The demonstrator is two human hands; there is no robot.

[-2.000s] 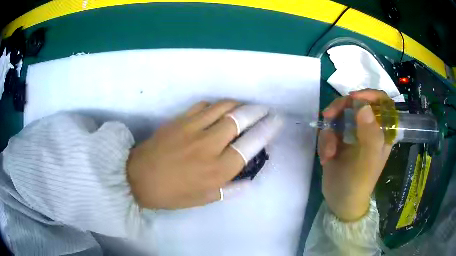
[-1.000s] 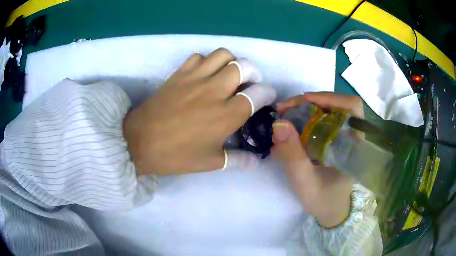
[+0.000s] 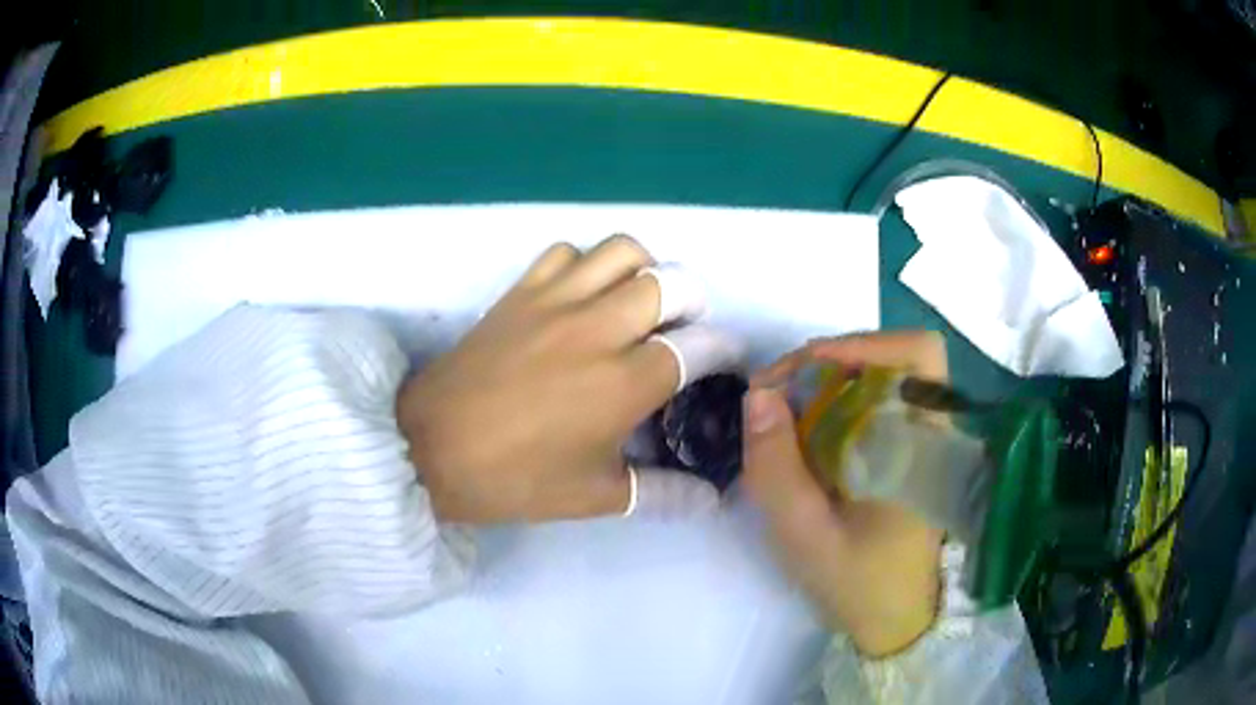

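My left hand (image 3: 551, 393), with white finger cots on several fingers, holds a small round black assembly (image 3: 705, 424) between fingers and thumb over the white foam pad (image 3: 344, 262). My right hand (image 3: 840, 523) holds the dispensing syringe (image 3: 882, 448), a clear barrel with amber-yellow fluid and a green cap at its back. The syringe's front end is right beside the black part. The needle tip is hidden by my right fingers, so I cannot tell whether it touches the part.
A crumpled white wipe (image 3: 1006, 282) lies on the green surface at the right. Beyond it stands a dark dispensing controller (image 3: 1198, 317) with a red light and cables. Loose black parts (image 3: 94, 186) with white scrap lie at far left. A yellow stripe (image 3: 551, 55) runs along the back.
Two seconds ago the syringe was at the right, away from the part; my right hand has brought it left to the part. Since one second ago both hands keep nearly the same pose; the view has shifted.
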